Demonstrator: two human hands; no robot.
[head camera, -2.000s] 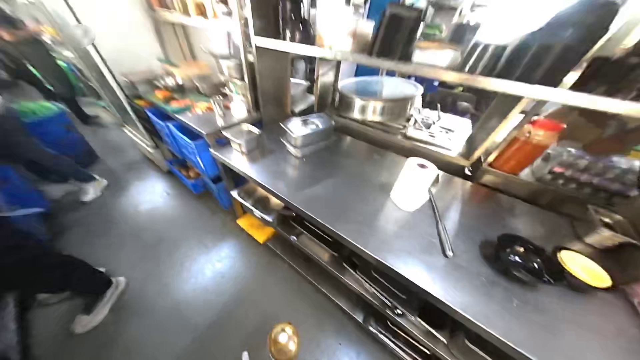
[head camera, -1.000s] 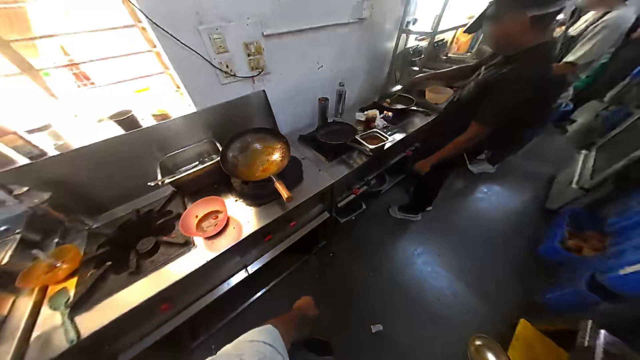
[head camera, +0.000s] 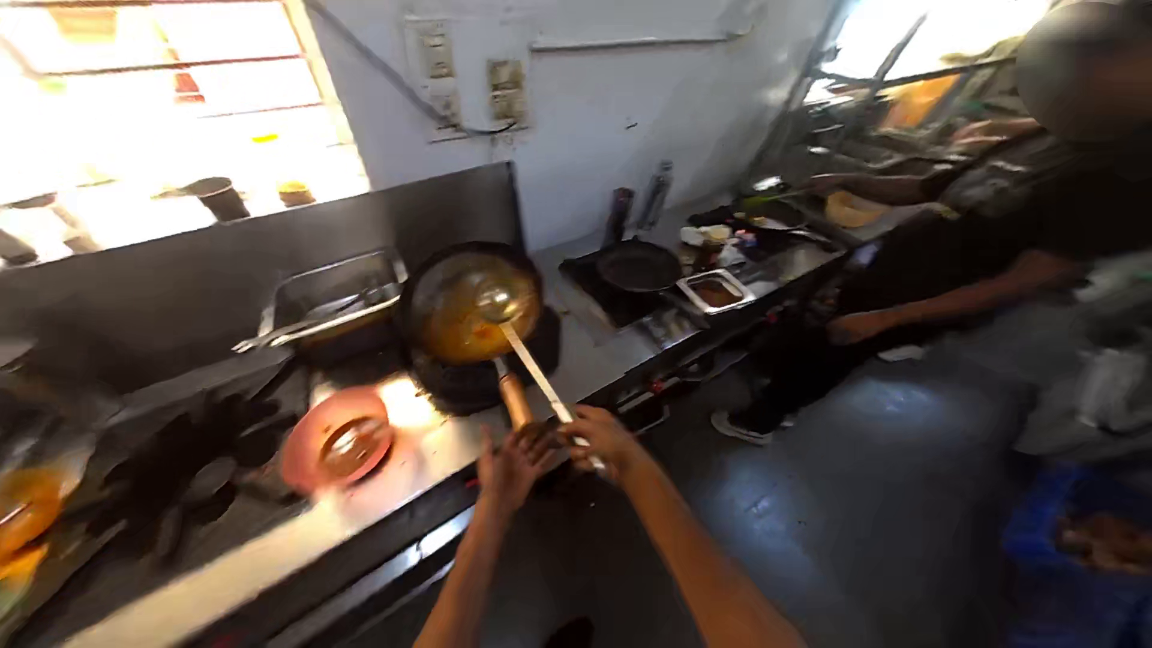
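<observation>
A metal ladle (head camera: 538, 371) is held by its handle in my right hand (head camera: 605, 441), with its bowl inside a dark wok (head camera: 450, 346) that holds orange-brown food or sauce. The wok sits on the stove, its wooden handle (head camera: 515, 400) pointing toward me. My left hand (head camera: 517, 463) is at the end of that handle with fingers spread; whether it touches the wood I cannot tell. To the left of the wok, a pink bowl (head camera: 310, 441) with some reddish-brown remains stands on the metal counter.
Behind the pink bowl is a rectangular metal pan (head camera: 337, 292) with utensils. A black burner grate (head camera: 202, 468) lies left. Right of the wok are a flat dark pan (head camera: 639, 265) and a steel tray of brown food (head camera: 717, 291). A person (head camera: 981, 216) stands at the right along the counter.
The view has swung from the steel worktable to the stove. Since one second ago both my hands have reached up to the wok's handle, and the ladle has come into the wok.
</observation>
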